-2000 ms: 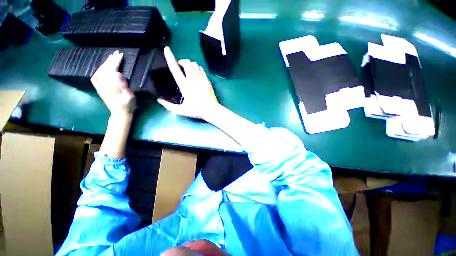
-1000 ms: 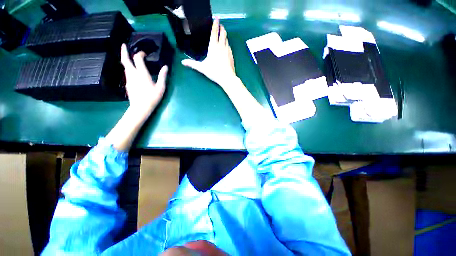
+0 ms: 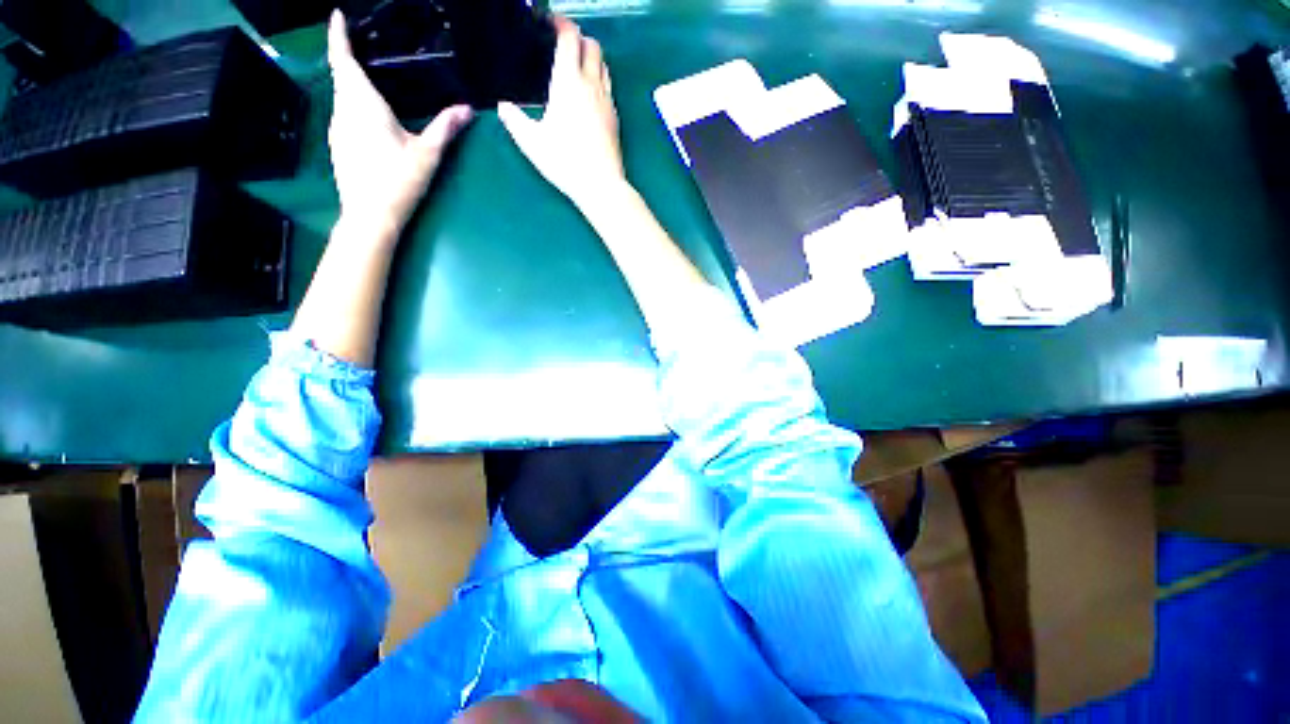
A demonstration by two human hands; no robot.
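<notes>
A black box (image 3: 453,57) is at the top of the view, left of centre, on the green bench. My left hand (image 3: 375,149) lies along its left side, thumb at the near edge. My right hand (image 3: 573,127) lies along its right side, thumb also at the near edge. The box is held between both hands; its far side is cut off by the picture's edge. Whether the black pieces inside my hands are one box or several, I cannot tell.
Two rows of black inserts or boxes (image 3: 106,255) lie at left. Flat carton blanks (image 3: 792,191) and a second pile (image 3: 997,177) lie at right, a thin dark stick (image 3: 1120,252) beside it. A white label (image 3: 1210,365) is near the right bench edge. Brown cartons (image 3: 1082,566) stand below.
My left hand has moved up and right from beside the rows with the black piece, to the standing carton. My right hand stays by the carton. The whole view has shifted.
</notes>
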